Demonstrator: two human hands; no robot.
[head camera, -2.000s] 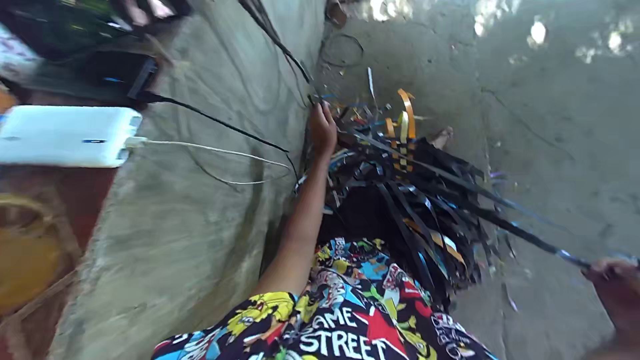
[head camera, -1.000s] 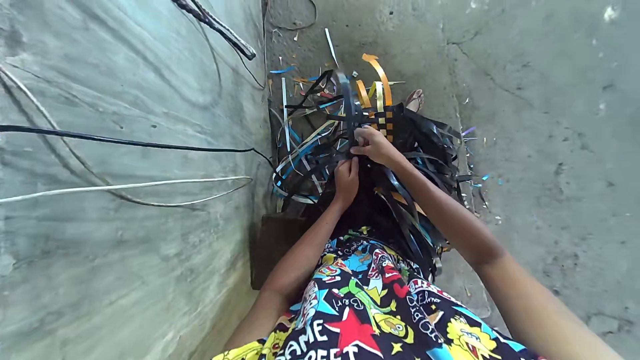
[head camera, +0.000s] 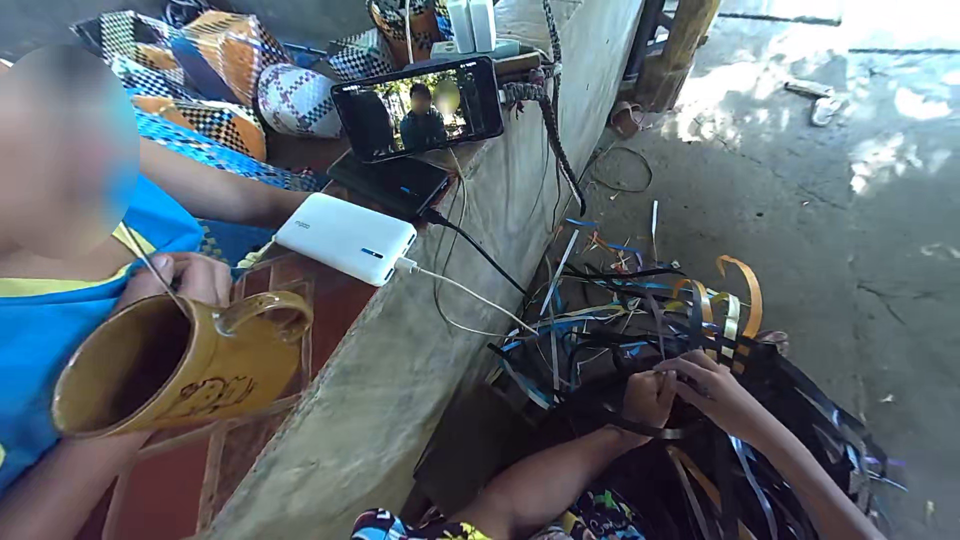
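My left hand (head camera: 649, 399) is closed on dark plastic strapping strips at the near side of a partly woven piece. My right hand (head camera: 705, 386) meets it from the right, its fingers pinching a dark strip (head camera: 658, 326) that stands upright between the hands. Orange, yellow and black strips cross in a woven band just beyond; an orange strip (head camera: 752, 292) curls up there. Long black strips (head camera: 810, 397) spread over my lap and to the right. The fingertips partly hide the strip ends.
Left of me runs a concrete ledge with red tiles, holding a white power bank (head camera: 345, 236), a black power bank (head camera: 386, 184), a propped phone (head camera: 420, 109) and woven baskets (head camera: 225, 56). A person sits there behind a brown mug (head camera: 225, 367). Cables (head camera: 472, 289) hang toward the strips.
Two seconds ago my right hand was stretched far right with long strips; since one second ago both hands are together at the weave. The view has swung left, bringing in the person and mug.
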